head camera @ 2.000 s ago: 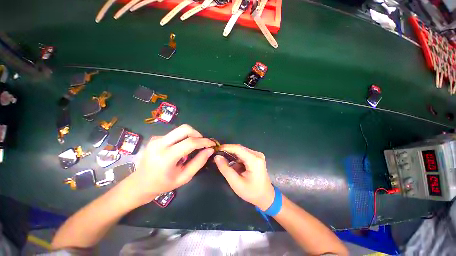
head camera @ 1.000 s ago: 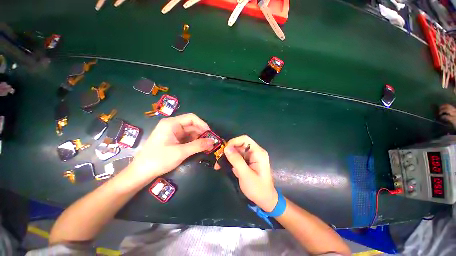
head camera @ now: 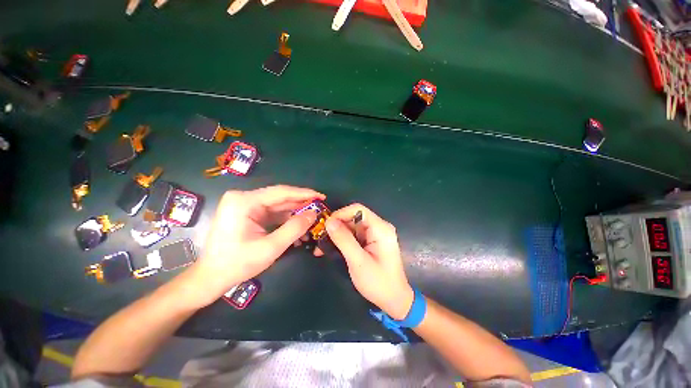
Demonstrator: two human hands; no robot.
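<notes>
My left hand [head camera: 254,231] holds a red-rimmed watch housing [head camera: 309,208] between thumb and fingers, near the middle of the bench. My right hand [head camera: 371,254], with a blue wrist strap [head camera: 415,309], pinches at the orange flex cable [head camera: 320,225] on the housing's right side. A small dark piece shows at the right fingers; I cannot tell what it is. Another red-rimmed housing [head camera: 242,294] lies below my left wrist. Several display screen modules with orange tails, one of them here [head camera: 117,267], lie on the left beside a housing [head camera: 180,207].
A DC power supply [head camera: 639,250] with red digits stands at right, beside a blue mat [head camera: 545,280]. A red tray [head camera: 401,9] with pale straps is at the far side, another [head camera: 644,49] at far right. Watch pieces [head camera: 419,100] lie beyond the seam.
Two seconds ago both hands closed over the work; now the red housing and orange cable show between them. Since one second ago the hands have barely moved. The person's hand at far right is gone.
</notes>
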